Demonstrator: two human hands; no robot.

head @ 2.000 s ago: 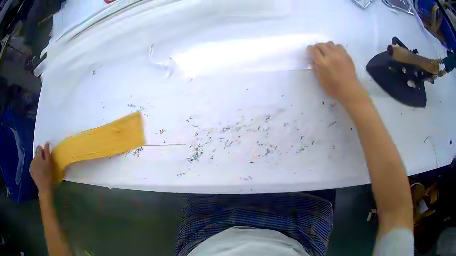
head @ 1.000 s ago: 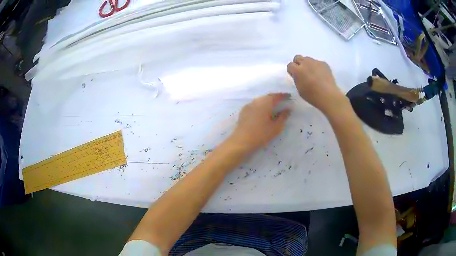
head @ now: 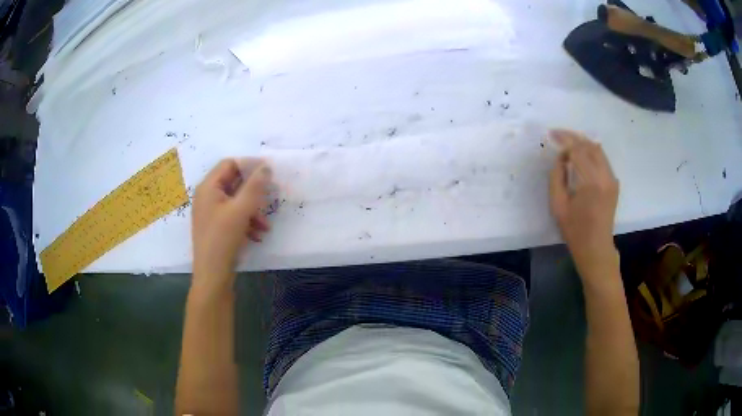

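Note:
A thin white fabric piece (head: pixel 390 166) lies stretched lengthwise over the pen-marked table in front of me, its edges faint against the white. My left hand (head: pixel 232 203) is at its left end, fingers curled on it. My right hand (head: pixel 584 183) is at its right end, fingertips pinching its edge. A brighter white piece (head: pixel 366 34) lies flat behind it. The yellow ruler (head: pixel 118 215) lies slanted on the table to the left of my left hand.
The dark iron (head: pixel 630 61) with a wooden handle rests at the back right. Layered white sheets (head: pixel 106 41) lie at the back left. A thin white strip (head: pixel 216 55) lies near the bright piece. A bin with yellow-brown things (head: pixel 671 280) stands below the table's right edge.
My hands have moved apart and nearer to me, with the thin white piece now spread between them. The view has shifted, and the scissors and metal tray have left the picture.

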